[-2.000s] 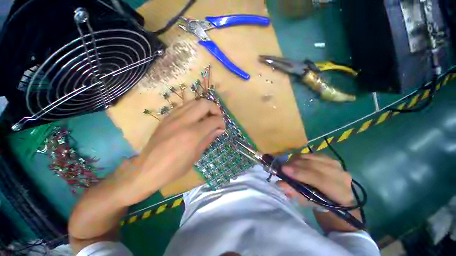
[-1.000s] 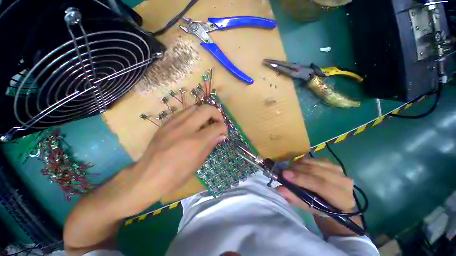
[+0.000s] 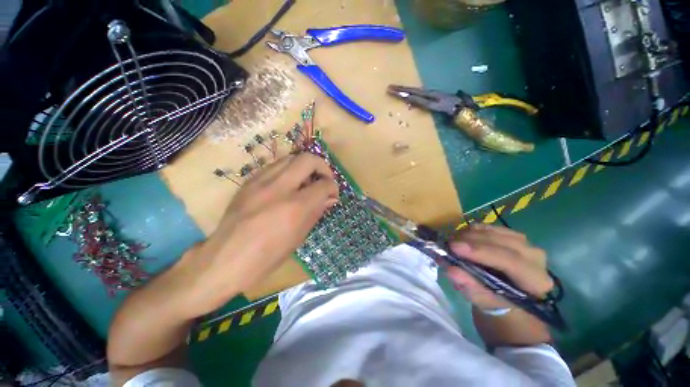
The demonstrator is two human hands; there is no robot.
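Observation:
A green circuit board panel (image 3: pixel 344 238) lies on the tan cardboard at the front edge. My left hand (image 3: pixel 276 204) rests over its left and far part, fingertips pinched; what they hold is hidden. Small leaded parts (image 3: pixel 257 143) stick out beyond my left fingers along the far edge. My right hand (image 3: pixel 495 264) holds a soldering iron (image 3: pixel 431 242), or two held together, with black handle and cable. Its metal end points left at the panel's right edge; I cannot tell if it touches.
Blue-handled cutters (image 3: pixel 329 72) and a pale heap of cut leads (image 3: pixel 257 98) lie on the cardboard. Yellow-handled pliers (image 3: pixel 473 113) lie to the right. A black fume fan (image 3: pixel 144 125) stands left, above a red-wired pile (image 3: pixel 106 249). A black box (image 3: pixel 598 68) stands far right.
The iron and my right hand have moved right and slightly back from the middle of the panel. My left hand has stayed at nearly the same place on the panel.

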